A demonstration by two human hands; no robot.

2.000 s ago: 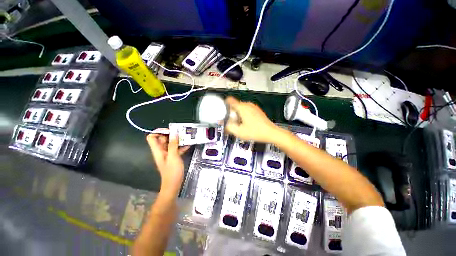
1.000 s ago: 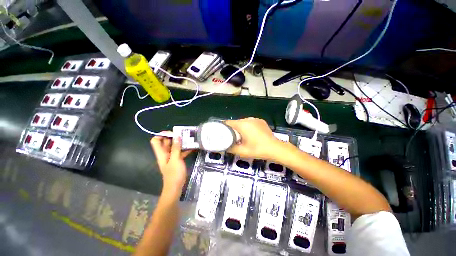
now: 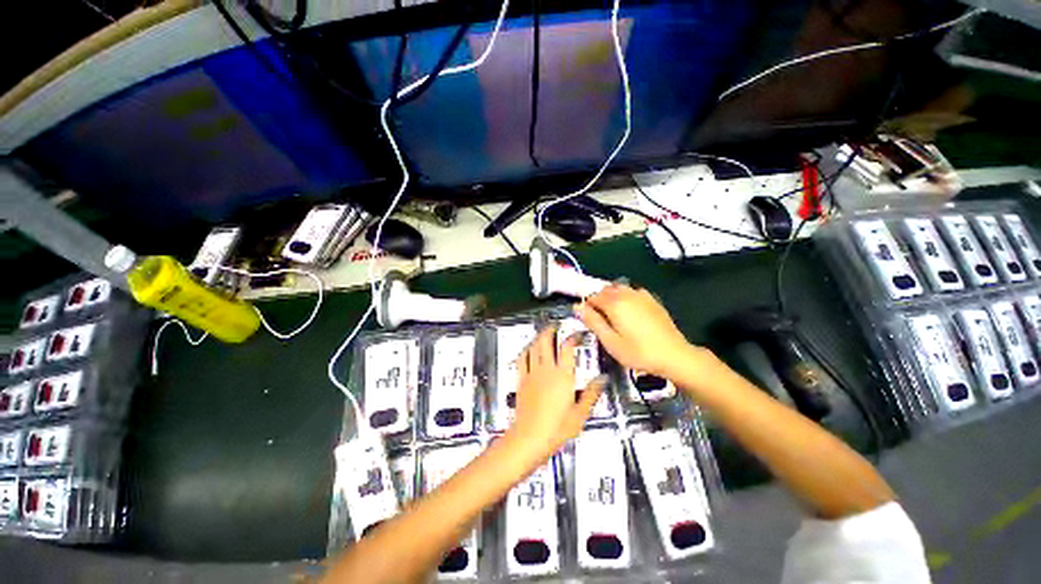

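The clear blister tray [image 3: 703, 451] holds two rows of white electronic units with dark ovals. My left hand [image 3: 550, 390] holds a unit [image 3: 587, 363] in the far row by its near part. My right hand [image 3: 635, 329] has its fingers on the far end of this unit, partly covering it. Another unit [image 3: 365, 479] with a white cable at its far end lies tilted over the tray's left near corner. My left forearm covers part of the near row. One white scanner [image 3: 425, 306] lies behind the tray. A second white scanner [image 3: 562, 277] lies behind my hands.
Stacked full trays stand at the left [image 3: 120, 456] and right [image 3: 868, 308]. A black scanner [image 3: 788, 365] lies right of the working tray. A yellow bottle [image 3: 194, 300] leans at the left. The ledge holds mice [image 3: 397, 237], spare units [image 3: 320, 233] and paper. Cables hang before the monitors.
The view has shifted right. My right hand has let go of the white scanner, now behind the tray. My left hand has released the cabled unit; both hands are now at a tray unit.
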